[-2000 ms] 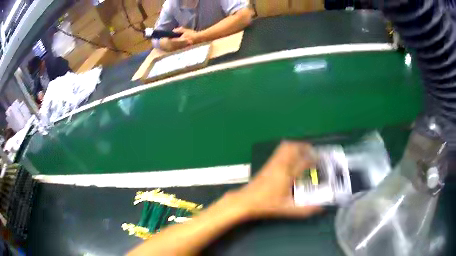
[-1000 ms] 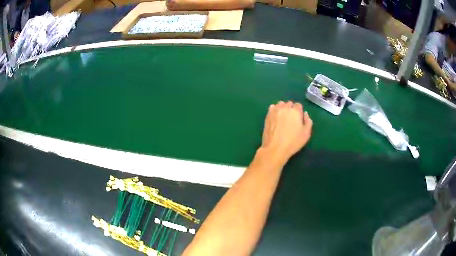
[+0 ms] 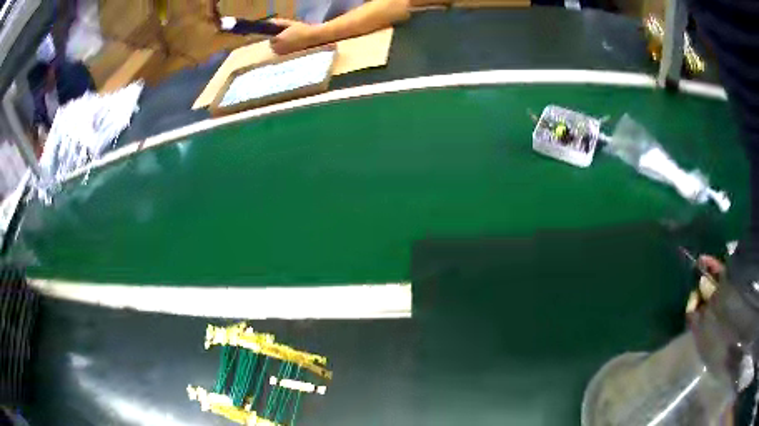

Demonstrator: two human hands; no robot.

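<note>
A white socket housing (image 3: 568, 136) lies open side up on the green conveyor at upper right, with a small board and a yellow part inside. Its cord in a clear bag (image 3: 663, 167) stretches to its right. My left hand is out of the picture. My right hand (image 3: 706, 283) shows small and blurred at the right edge, partly hidden by the clear hood. Its fingers are closed around a thin tool, seemingly the soldering iron (image 3: 687, 254), mostly hidden. Green wires with brass strips (image 3: 262, 344) lie in a bundle at lower left.
The dark work mat (image 3: 533, 308) lies in front, overlapping the conveyor (image 3: 349, 191). The fume hood (image 3: 645, 391) stands at lower right, under a dark hose (image 3: 732, 75). Across the belt are a person's arm (image 3: 358, 23), a shallow box (image 3: 276, 81) and a pile of white pieces (image 3: 87, 133).
My left hand first held the housing over the mat, then was empty beside it on the conveyor, and has now left the picture. My right hand has come into view at the right edge.
</note>
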